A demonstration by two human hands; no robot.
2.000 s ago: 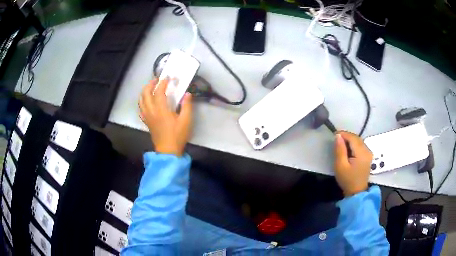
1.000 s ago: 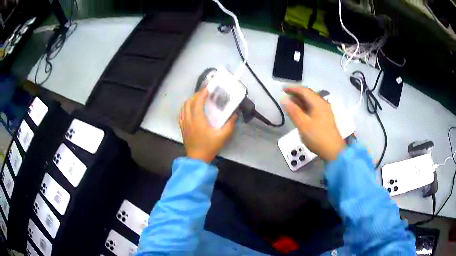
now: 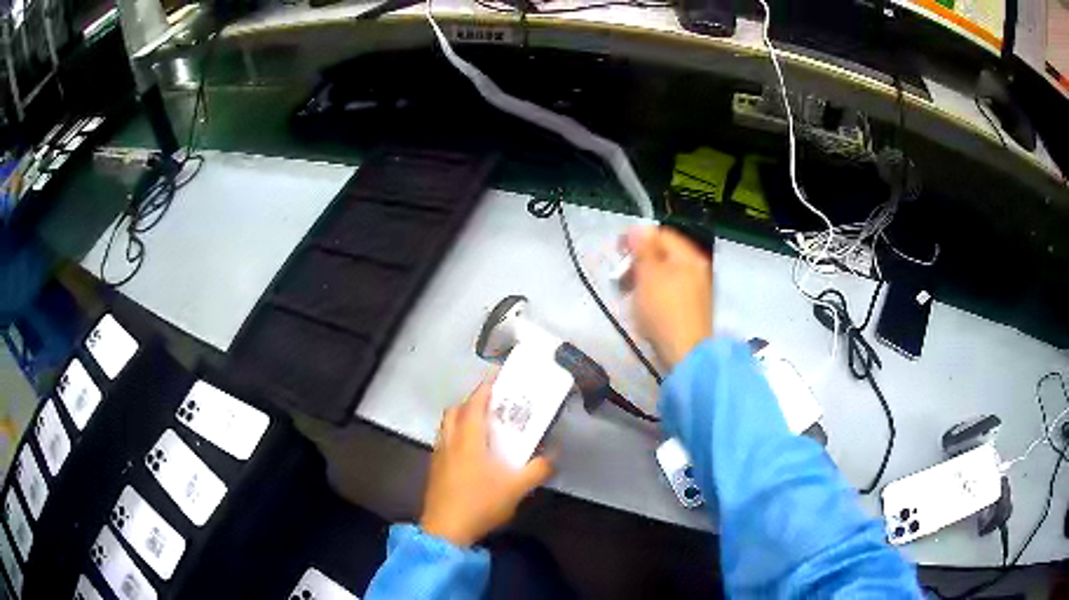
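Observation:
My left hand [image 3: 475, 469] holds a white-backed smartphone [image 3: 524, 404] by its lower end, at the bench's front edge. A barcode scanner [image 3: 504, 329] lies behind that phone, its dark handle to the right. My right hand [image 3: 671, 287] is raised over the rear of the bench, blurred, with a small white plug [image 3: 621, 265] at its fingers. A white cable [image 3: 551, 117] runs from there up to the shelf. A second white-backed phone [image 3: 788, 393] lies on the bench, partly hidden by my right sleeve.
A third phone [image 3: 941, 493] leans on a scanner at right. A long black slotted tray [image 3: 363, 270] lies at left. Black trays of white-backed phones [image 3: 149, 531] stand at lower left. A dark phone [image 3: 904, 316] and coiled cables [image 3: 862, 334] lie at rear right. Yellow-green items [image 3: 703, 172] are behind.
My right hand has moved from the second phone to the rear with the white plug, which is now away from the held phone. The camera view has tilted up, showing the shelf.

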